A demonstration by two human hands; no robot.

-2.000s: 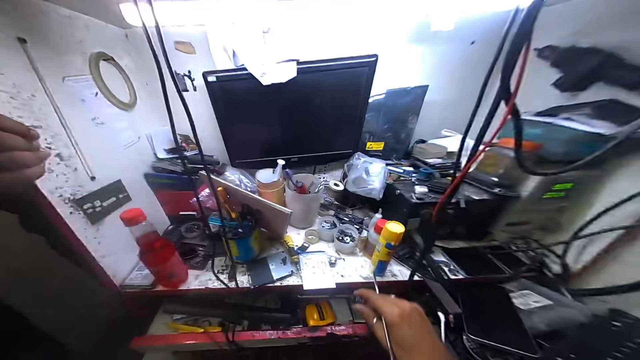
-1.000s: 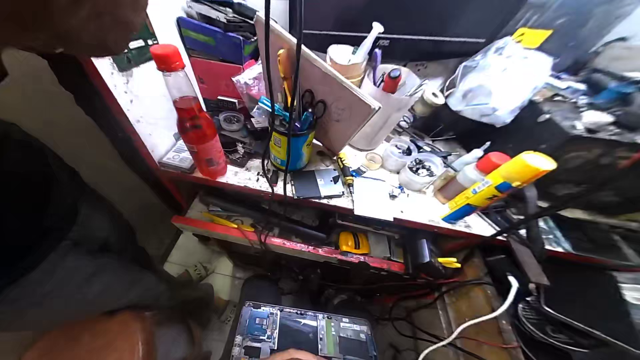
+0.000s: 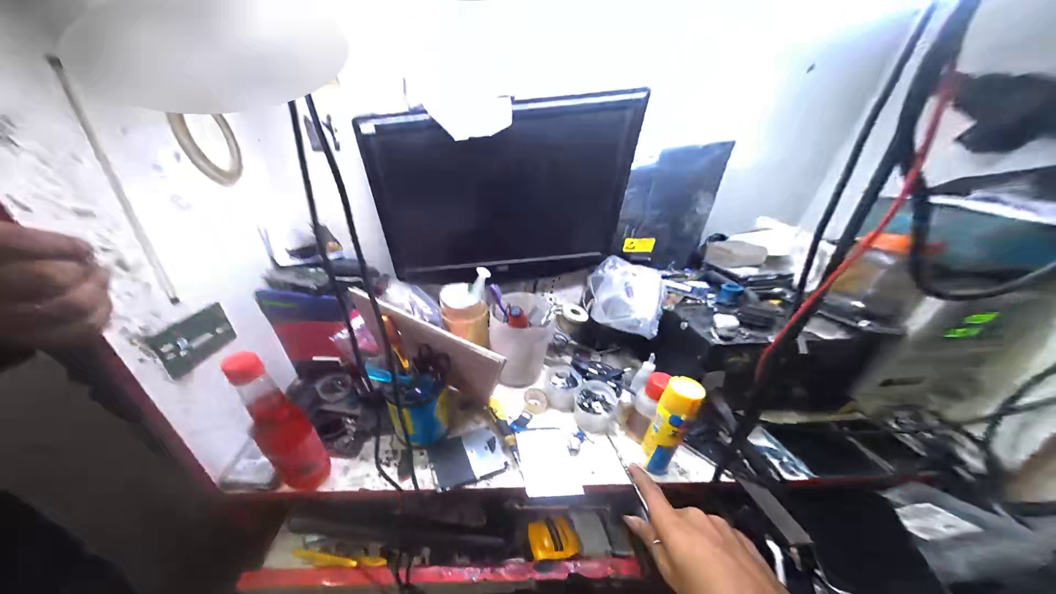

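Note:
My right hand (image 3: 701, 540) is at the lower right, over the front edge of the workbench. Its thumb and index finger are closed on a thin metal tool (image 3: 624, 462), whose tip points up toward the bench top. Just beyond the fingers stands a yellow and blue spray can (image 3: 674, 425), beside a small red-capped bottle (image 3: 646, 406). A white sheet (image 3: 551, 464) lies left of the tool, with small containers of parts (image 3: 595, 402) behind it. My left hand is not in view.
Another person's hand (image 3: 49, 285) is at the left edge. A red bottle (image 3: 285, 433), a blue tool cup (image 3: 422, 412) and hanging black cables (image 3: 351, 223) stand or hang at left. A monitor (image 3: 503, 186) is behind; an open drawer (image 3: 445, 571) holds a yellow tape measure (image 3: 553, 538).
The view has swung back up from the lap. The opened device seen at the bottom one second ago is out of view, and my right hand is over the bench edge.

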